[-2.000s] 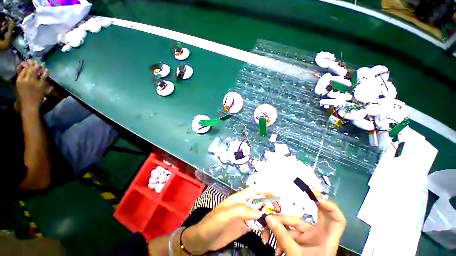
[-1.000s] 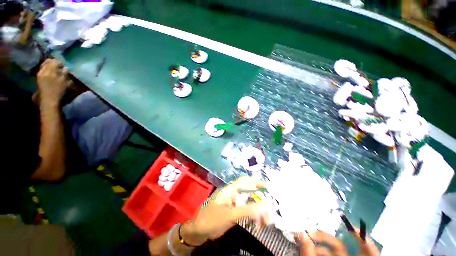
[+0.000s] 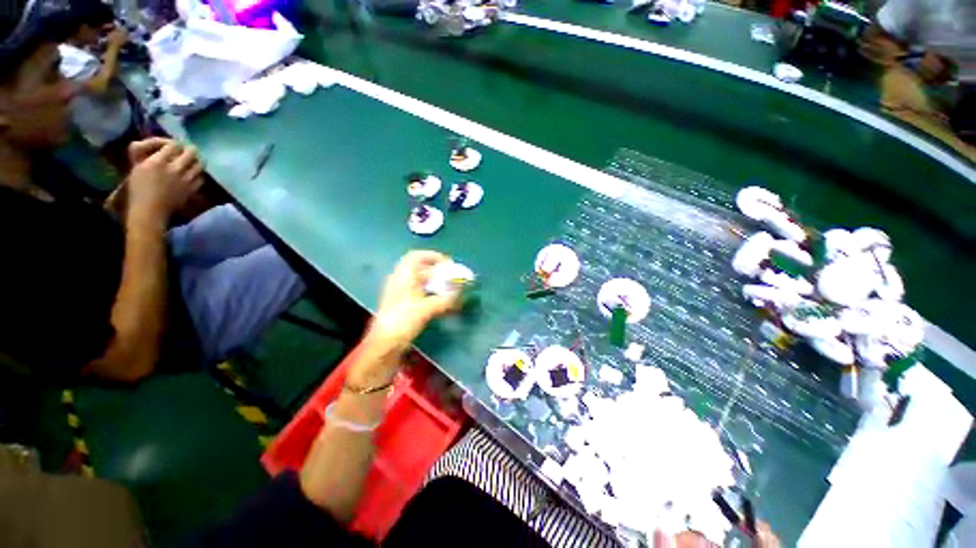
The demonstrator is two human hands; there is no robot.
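Observation:
My left hand [image 3: 409, 298] is over the bench's near edge, its fingers closed on a round white housing [image 3: 451, 277]; the part under the fingers is hidden. My right hand [image 3: 715, 536] is cut off by the bottom edge and holds a thin dark tool [image 3: 734, 512] with two dark ends. Two round housings with black squares [image 3: 511, 374] [image 3: 559, 371] lie side by side. Behind them lie a housing with wires [image 3: 557, 267] and one with a green board [image 3: 623, 302]. A heap of white pads [image 3: 653, 455] lies in front of my right side.
Several small units [image 3: 425, 219] lie farther left. A tangled pile of housings [image 3: 845, 280] is at right, on a clear ridged mat [image 3: 685, 252], beside white sheets [image 3: 888, 471]. A red bin [image 3: 412, 455] is below the bench edge under my left forearm. Another person [image 3: 128, 289] sits at left.
My left hand has moved left and forward from the pad heap to where the housing with a green board lay. A second housing with a black square now lies beside the first. The view has shifted.

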